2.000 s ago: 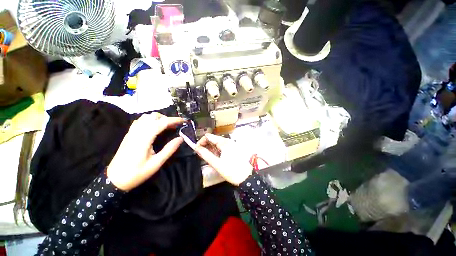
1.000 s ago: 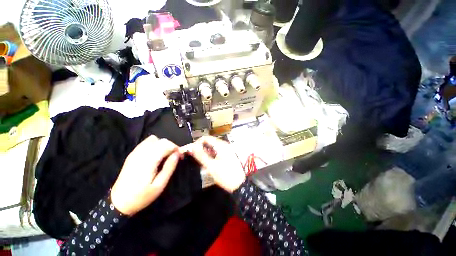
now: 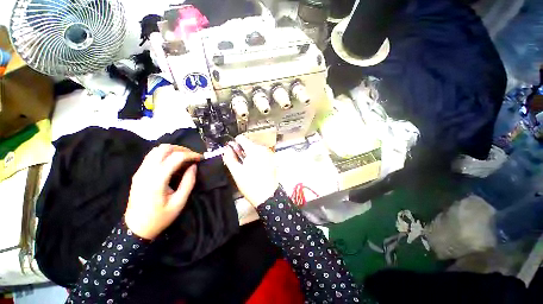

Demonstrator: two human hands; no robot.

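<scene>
A black garment piece [image 3: 101, 178] lies bunched on the white table and hangs down over my lap. My left hand [image 3: 159, 190] pinches the garment at its upper edge, by a small pale strip [image 3: 213, 154]. My right hand [image 3: 253, 172] is at the other end of the strip, its fingertips on the strip and cloth. Small dark metal shows between its fingers; I cannot tell its full shape. Both hands are just in front of the presser foot and needle area [image 3: 215, 122] of the cream overlock machine [image 3: 268, 71].
A desk fan [image 3: 77, 35] and a cardboard box [image 3: 24, 98] are at the far left. A red cord [image 3: 299, 194] lies at the table's front edge. A black thread cone [image 3: 372, 27] and a navy cloth heap [image 3: 446, 77] are behind and right. Scraps [image 3: 405, 228] lie on the green floor.
Both hands first lowered from the needle area with the cloth edge, then moved back up close to the presser foot. The strip is now stretched straight between the fingertips.
</scene>
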